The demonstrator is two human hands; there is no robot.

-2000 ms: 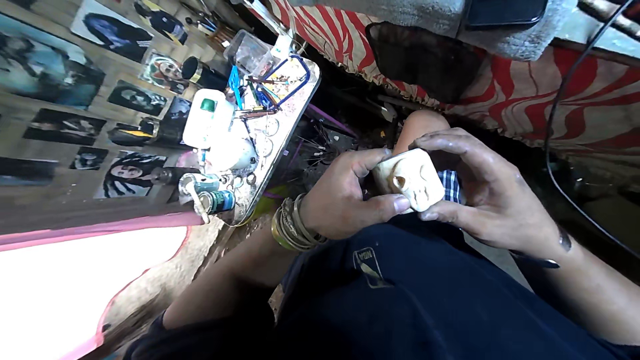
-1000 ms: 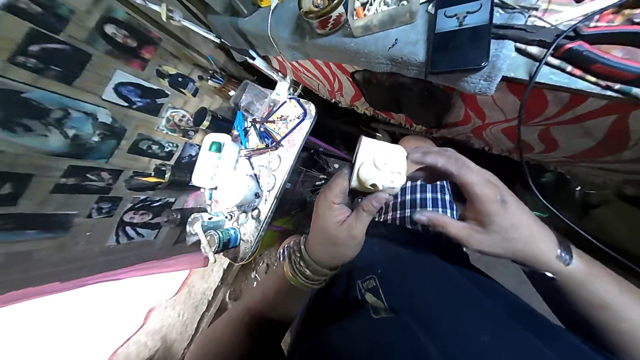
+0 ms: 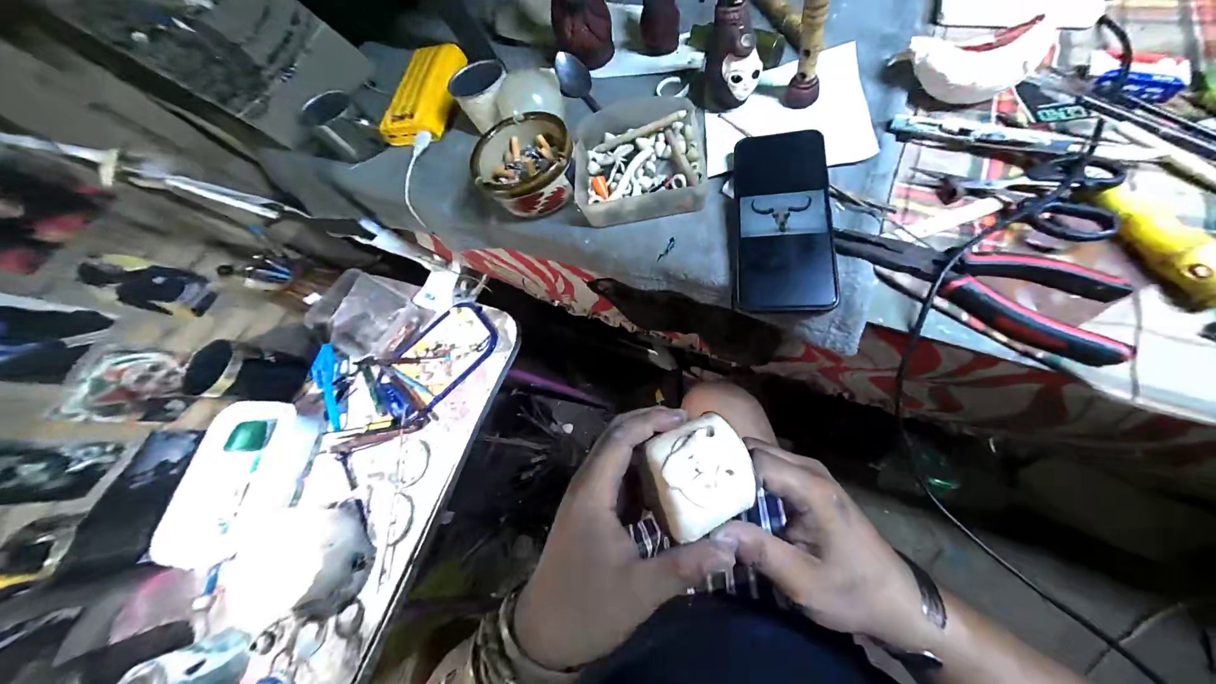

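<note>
A pale, block-shaped carving [image 3: 703,478] with rounded corners and lines cut in its upper face is held above my lap. My left hand [image 3: 608,532], with bangles at the wrist, grips it from the left, thumb along the near edge. My right hand [image 3: 822,546] holds its right side, thumb tip near the left thumb and fingers curled at the far right corner. Its underside is hidden. Checked cloth [image 3: 741,575] shows beneath the block. Beyond the hands, a phone [image 3: 785,256] showing a picture of a horned skull lies on the grey bench.
On the bench are a cigarette-filled ashtray [image 3: 522,185], a plastic tub of small carved pieces [image 3: 641,171], pliers [image 3: 1035,304], scissors [image 3: 1073,204] and dark figurines [image 3: 733,66]. A black cable [image 3: 917,427] hangs at right. A cluttered side table [image 3: 475,408] stands left.
My right hand, apart from the block one second ago, is back on it. The block has been turned in my hands. The view has shifted to show more of the bench.
</note>
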